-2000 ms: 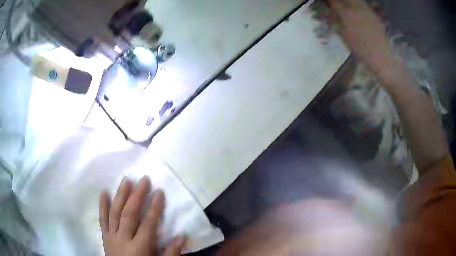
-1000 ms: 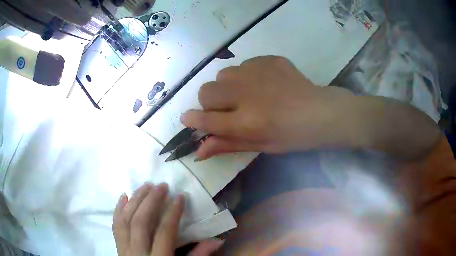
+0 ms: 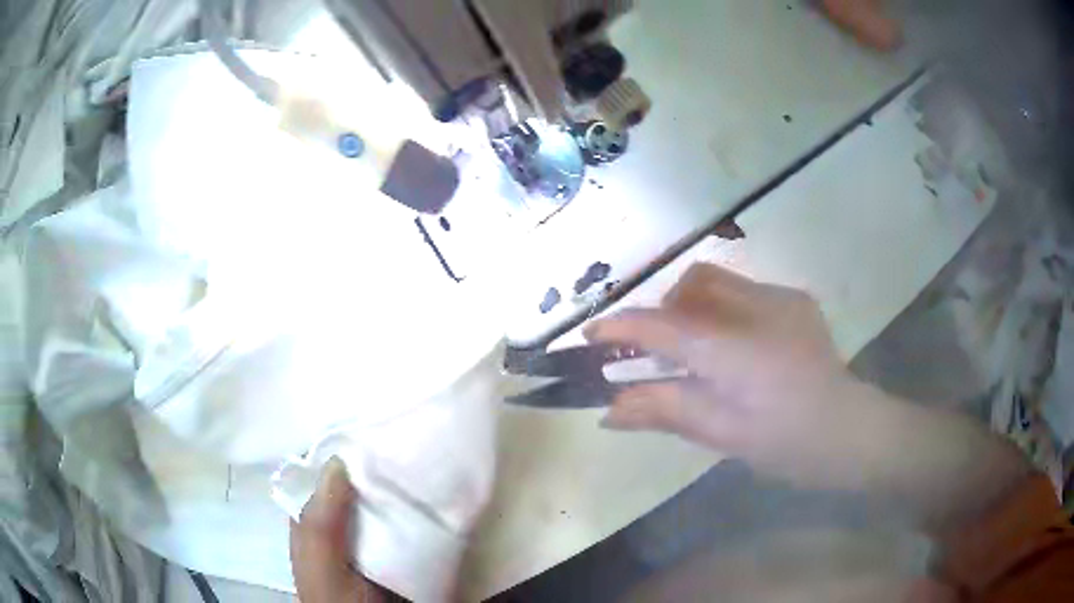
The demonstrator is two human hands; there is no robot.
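My right hand [image 3: 742, 365] holds dark thread snips [image 3: 577, 377] between thumb and fingers, blades apart and pointing left, just right of the cloth. My left hand [image 3: 330, 542], cut off by the bottom edge, holds the white garment piece [image 3: 412, 483] at its bunched lower part. The cloth spreads left over the pale table and is overexposed near the lamp. Most of my left fingers are hidden by the cloth.
The sewing machine's needle area [image 3: 542, 165] is at the top centre, lit by a cream lamp [image 3: 342, 141] on a grey cable. Heaped pale cloth [image 3: 35, 471] lies at the left. An orange-brown object [image 3: 866, 21], unclear, shows at the top right.
The view has shifted, so the machine appears further right. The white cloth, flat before, is now bunched and drawn left in my left hand. The snips remain in my right hand.
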